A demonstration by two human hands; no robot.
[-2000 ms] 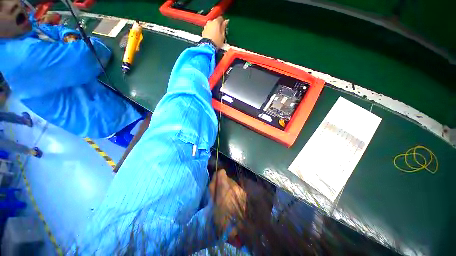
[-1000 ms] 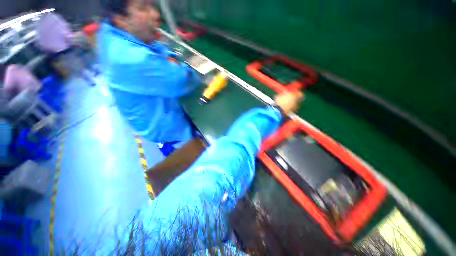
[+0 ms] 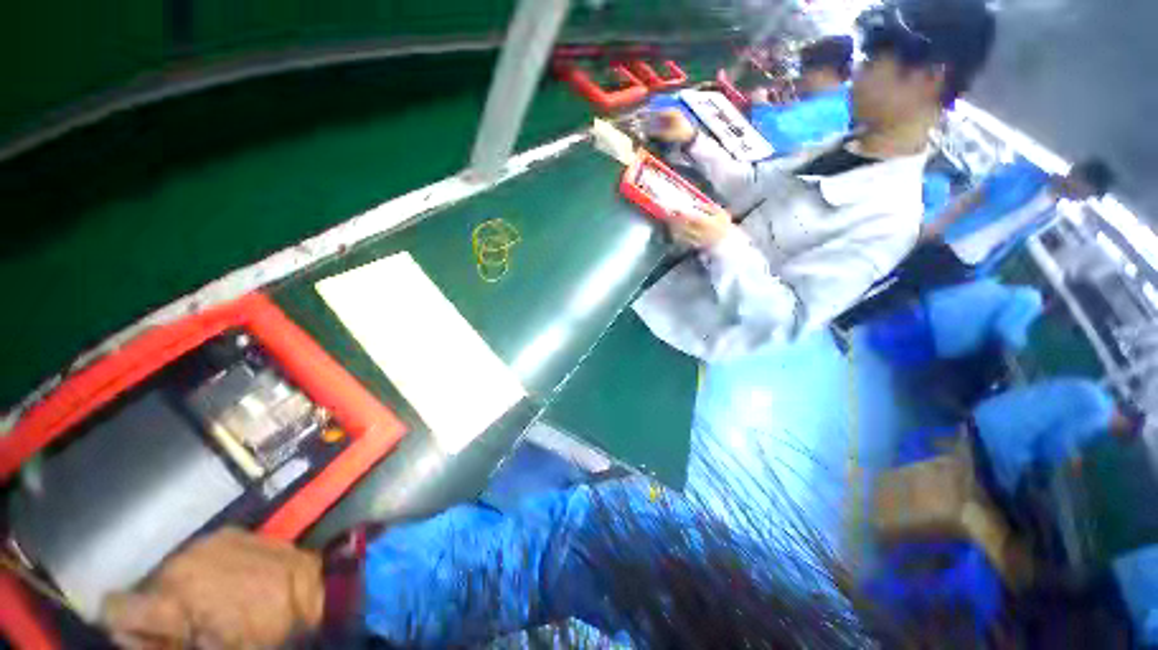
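An open tablet unit with a large grey-silver battery (image 3: pixel 121 489) and a mainboard (image 3: pixel 264 413) lies in a red frame (image 3: pixel 349 413), cut off at the left edge. My right hand (image 3: pixel 229 590) is over the near side of the frame, fingers curled, fingertips low at the battery's near edge. A thin line (image 3: pixel 41 578) runs towards the fingertips; whether they grip it cannot be told. My left hand is not in view.
A white sheet (image 3: pixel 425 349) and loops of yellow wire (image 3: pixel 493 248) lie on the green bench right of the frame. A white post (image 3: pixel 514 89) stands at the rail. A person in a pale smock (image 3: pixel 813 241) holds another red frame (image 3: pixel 667 188).
The view has swung to the right. My left arm, earlier stretched towards the conveyor, has gone out of view. My right hand, earlier below the bench edge, is now at the tablet unit.
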